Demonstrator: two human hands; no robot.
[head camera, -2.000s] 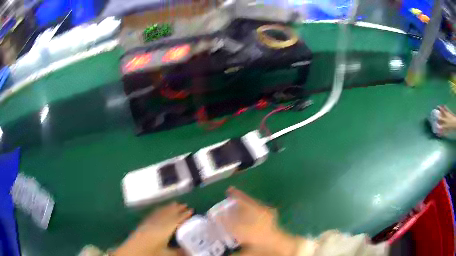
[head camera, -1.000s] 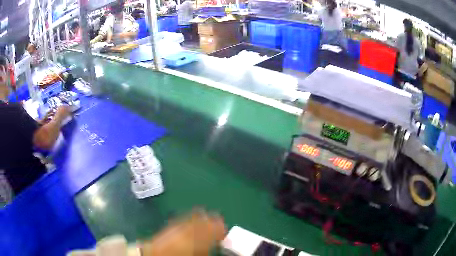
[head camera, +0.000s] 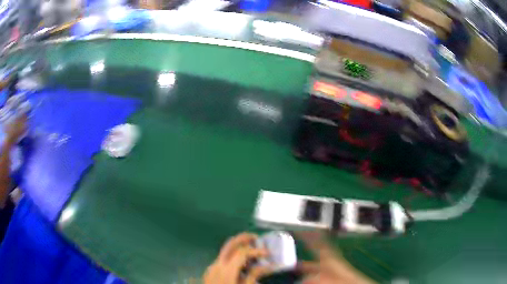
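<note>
The view is blurred. My left hand (head camera: 236, 259) holds a white plug adapter (head camera: 282, 249) at the bottom centre, just in front of the power strip. My right hand (head camera: 328, 263) is beside the adapter, blurred and cut off by the lower edge; whether it touches or holds anything cannot be told. The white power strip (head camera: 283, 208) with black sockets and black bands lies across the green bench, its white cord (head camera: 456, 209) curving off right. Another white adapter (head camera: 120, 140) lies at the edge of the blue mat (head camera: 78, 127).
A black equipment box (head camera: 383, 136) stands behind the strip, with a red-lit meter (head camera: 347, 95), a green-lit instrument (head camera: 356, 67) and a tape roll (head camera: 448, 122). A blue bin (head camera: 33, 244) is at lower left. Another person's hand (head camera: 15, 125) is at the far left.
My view has swung down and right. Both hands are now in view at the bottom, with an adapter in my left hand. Fewer adapters show by the mat than a second ago.
</note>
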